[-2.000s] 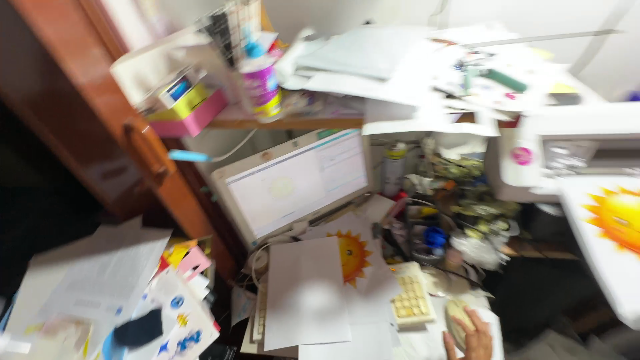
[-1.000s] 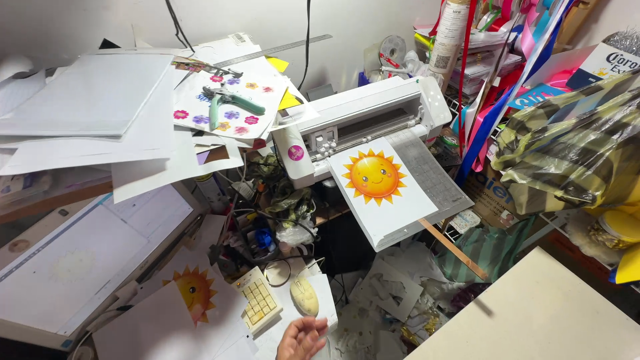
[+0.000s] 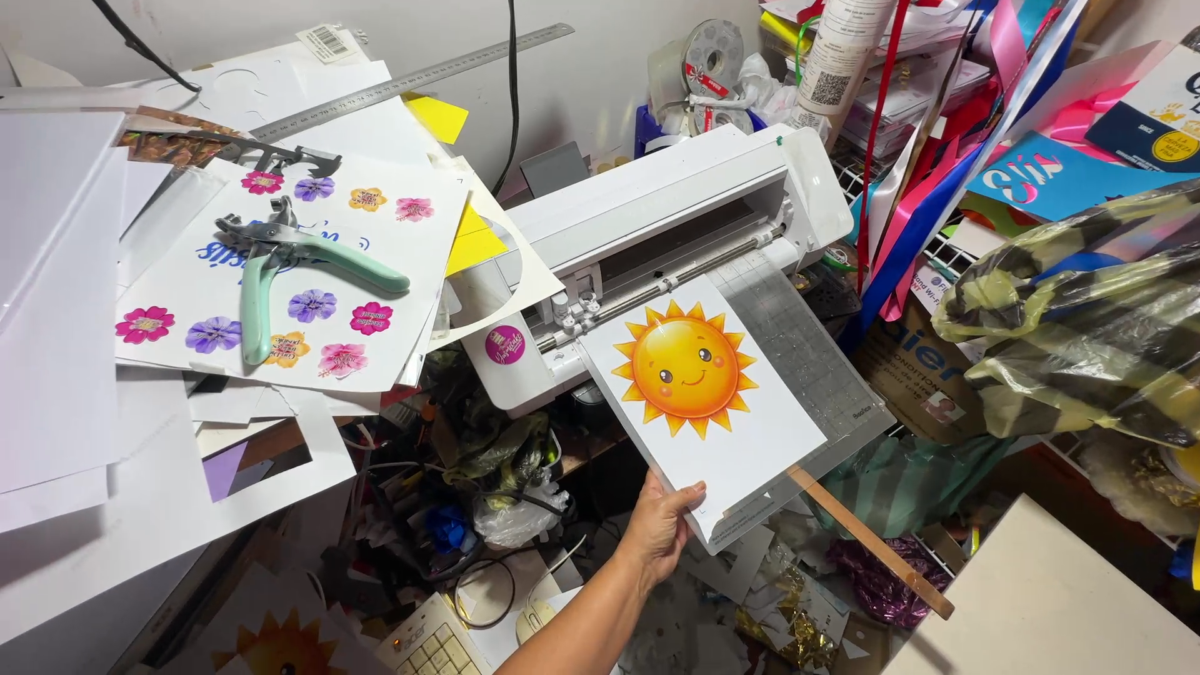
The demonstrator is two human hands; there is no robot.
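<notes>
My left hand (image 3: 656, 527) grips the lower left edge of a grey cutting mat (image 3: 814, 382), thumb on top and fingers partly hidden under it. On the mat lies a white sheet with a smiling sun print (image 3: 690, 369). The mat's upper end is at the slot of a white cutting machine (image 3: 656, 220). A computer mouse (image 3: 532, 622) and part of a keyboard (image 3: 433, 641) lie just left of my forearm. My right hand is not in view.
Mint-handled pliers (image 3: 272, 258) rest on flower-printed sheets (image 3: 309, 361), near a steel ruler (image 3: 403, 89). A wooden strip (image 3: 872, 542) juts out below the mat. Ribbons (image 3: 907, 272) and a striped plastic bag (image 3: 1092, 309) crowd the right. A pale tabletop (image 3: 1059, 609) fills the lower right corner.
The view has turned right from the monitor and moved closer to the machine. The visible hand, by the mouse in the earlier frames, is now at the mat's edge.
</notes>
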